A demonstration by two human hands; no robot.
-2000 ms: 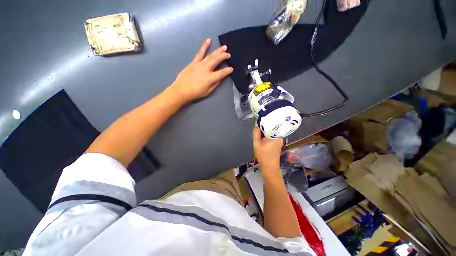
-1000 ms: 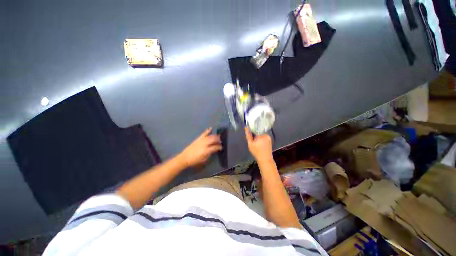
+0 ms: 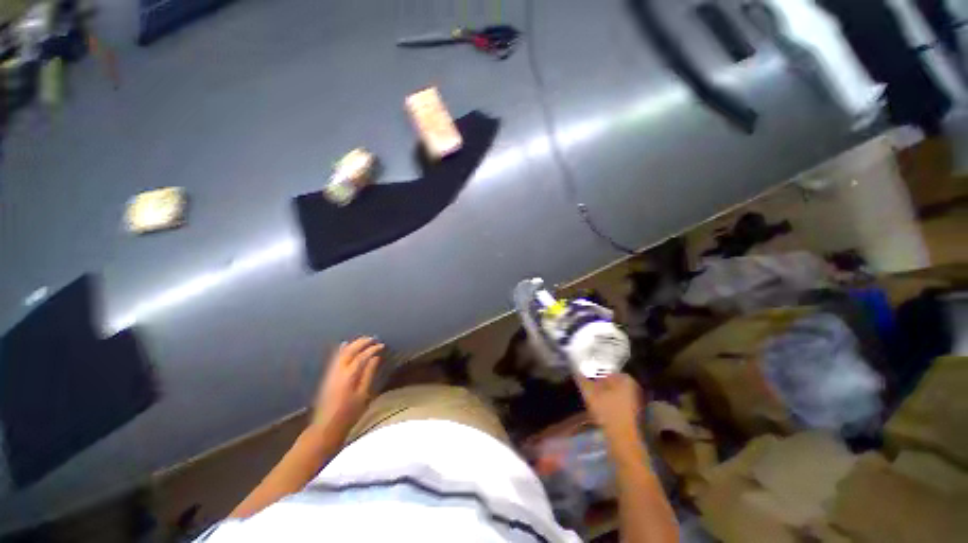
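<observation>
My right hand [image 3: 612, 406] is shut on the electric rotary cutter [image 3: 582, 331], held at the table's near edge, right of centre. The cutter shows a round white end and a yellow label, slightly blurred. My left hand [image 3: 350, 380] is at the near table edge, blurred, its fingers slightly spread, with nothing visible in it. A curved black cut panel [image 3: 374, 216] lies beyond my hands, with a wrapped lump weight [image 3: 351, 176] and a pinkish long weight [image 3: 433, 123] on it.
A larger dark panel [image 3: 66, 371] lies at left, a cream block [image 3: 156, 210] beyond it. Open red-handled shears [image 3: 467, 40] lie at the far side. Dark strips [image 3: 695, 76] and white-and-black fabric [image 3: 823, 58] are at right. A cord crosses the table. Brown paper [image 3: 780, 477] and plastic litter the floor.
The cutter, in my right hand, has moved off the black panel to the table's edge. My left hand has left the panel and drawn back. The view has shifted right, showing the shears.
</observation>
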